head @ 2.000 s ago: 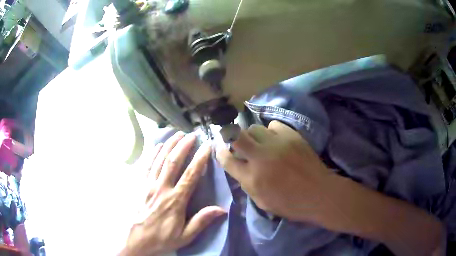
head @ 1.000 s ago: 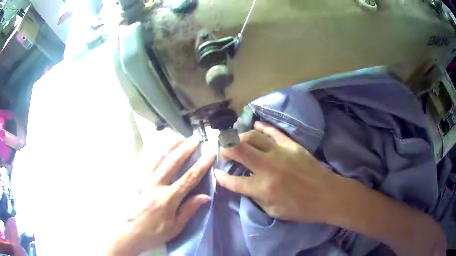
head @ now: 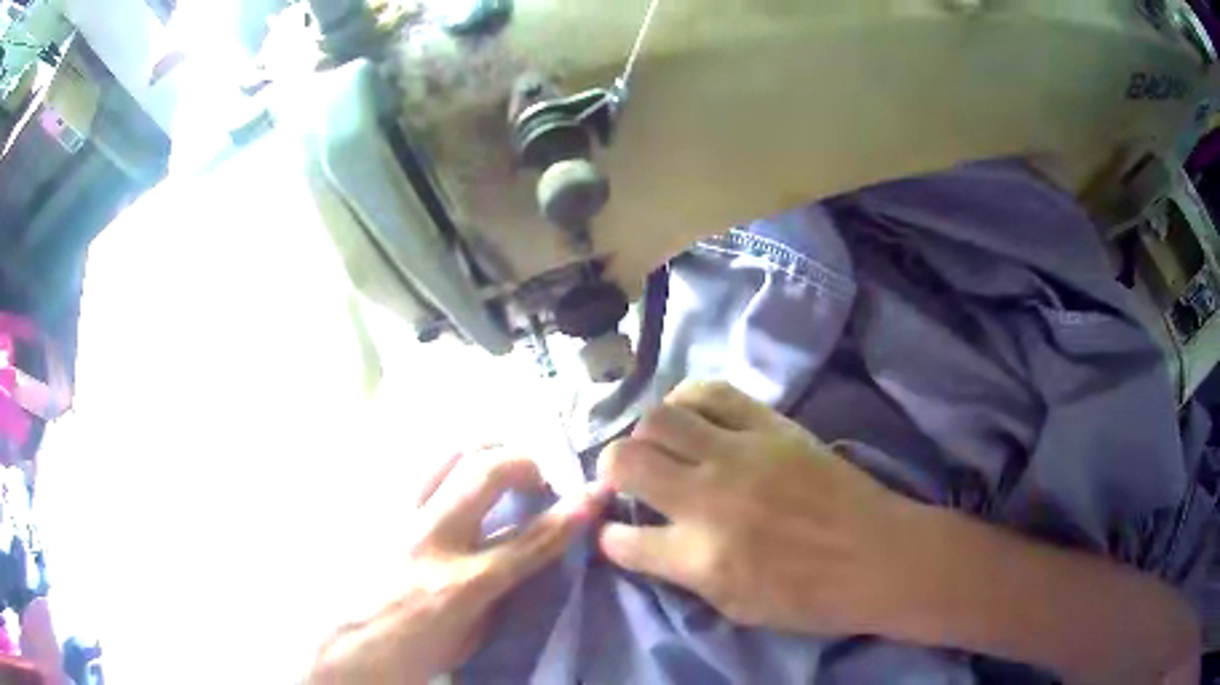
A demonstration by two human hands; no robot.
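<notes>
The blue-grey garment (head: 990, 335) is bunched under and right of the cream sewing machine (head: 830, 107), with pale topstitching on a curved part. My left hand (head: 488, 549) pinches the cloth with thumb and fingers just in front of the presser foot (head: 539, 351). My right hand (head: 749, 515) grips a fold of the same cloth right beside the left fingertips. Both hands are a little nearer to me than the needle area. Glare hides the cloth edge and the plate near the foot.
The sewing table (head: 201, 442) is glaringly bright at the left. The tension assembly (head: 562, 147) and a thread are on the machine head. Pink items (head: 20, 381) lie at the far left edge. An open metal frame part (head: 1184, 281) stands at the right.
Both hands have moved back from the needle toward me. My left hand has gone from lying flat on the cloth to pinching it. The topstitched part has shifted and opened out, showing a dark curved edge.
</notes>
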